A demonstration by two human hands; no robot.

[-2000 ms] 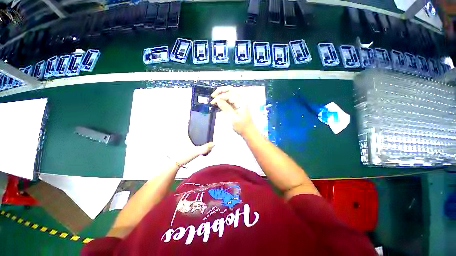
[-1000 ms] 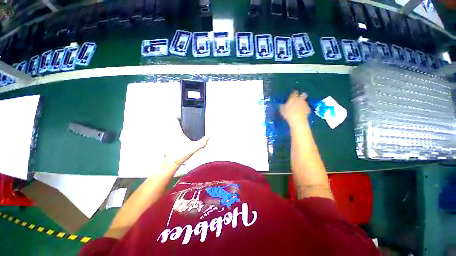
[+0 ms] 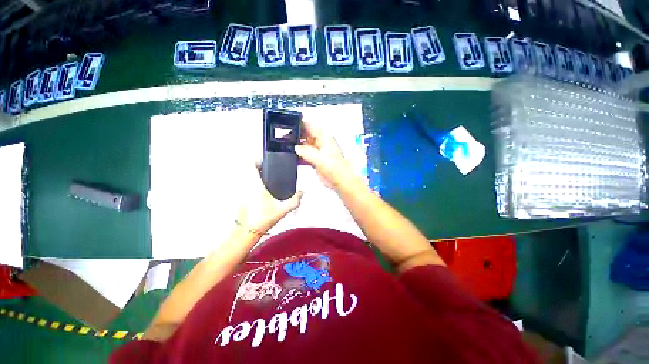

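Note:
A long dark housing [image 3: 281, 167] with a window near its far end stands lengthwise over the white sheet [image 3: 206, 185]. My left hand [image 3: 270, 207] grips its near end, thumb on the right side. My right hand [image 3: 324, 153] is at the housing's upper right side, its fingertips touching the edge beside the window. Whether the right fingers hold a small piece is too blurred to tell. Blue film scraps [image 3: 405, 153] lie right of the sheet.
Another housing [image 3: 104, 195] lies left of the sheet. A white scrap with a blue patch [image 3: 466, 151] and stacked clear blister trays [image 3: 569, 153] are at right. Panel frames [image 3: 302, 45] stand in a row beyond the pale edge strip [image 3: 324, 86]. A red stool [image 3: 478, 266] is below the bench.
My right hand has come back from the blue scraps to the housing's upper right side. My left hand keeps its hold on the housing. The view has shifted slightly.

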